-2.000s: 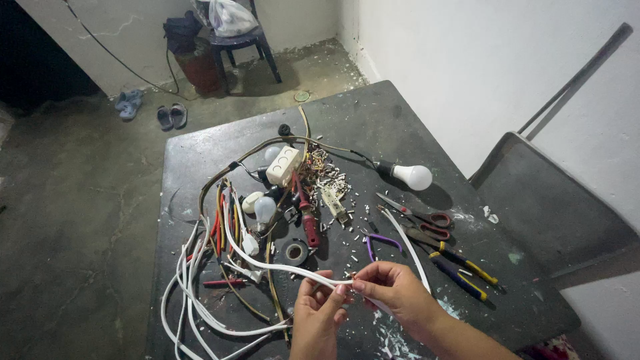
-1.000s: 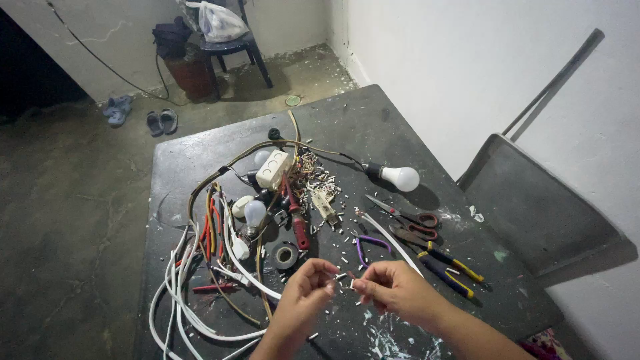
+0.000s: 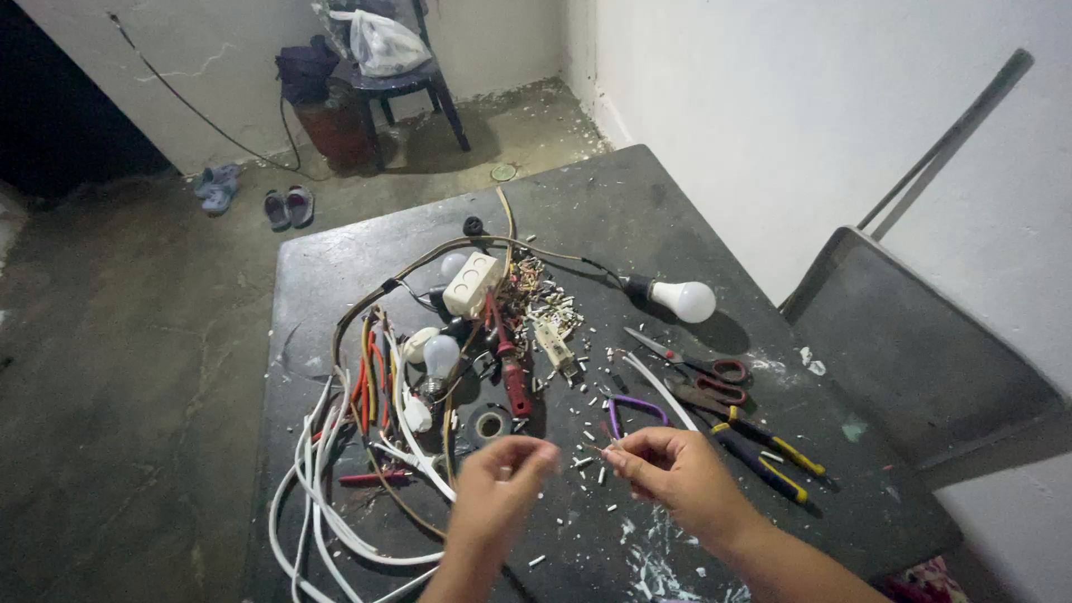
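Note:
My right hand [image 3: 682,477] pinches a thin wire end [image 3: 596,448], with bare strands showing at its tip. To its left, my left hand [image 3: 502,481] is slightly blurred, thumb and forefinger close together; a small pale bit shows by its fingers, but whether it is held is unclear. White cables [image 3: 322,494] loop at the left, some passing behind my left hand. A short white cable [image 3: 657,381] runs down behind my right hand. Purple-handled pliers [image 3: 636,406] lie just above that hand. A roll of black tape [image 3: 489,423] lies above my left hand.
On the dark table [image 3: 586,201] are an LED bulb [image 3: 687,301], scissors [image 3: 687,356], yellow-and-blue-handled pliers [image 3: 762,461], a white outlet block [image 3: 471,285], a red screwdriver [image 3: 512,381], another bulb [image 3: 440,356] and scattered insulation scraps [image 3: 544,306]. A grey shovel [image 3: 921,352] leans at the right.
Two seconds ago both hands held a white cable; now the hands are apart, with the wire end only in my right hand. The left hand has moved away from the right since one second ago.

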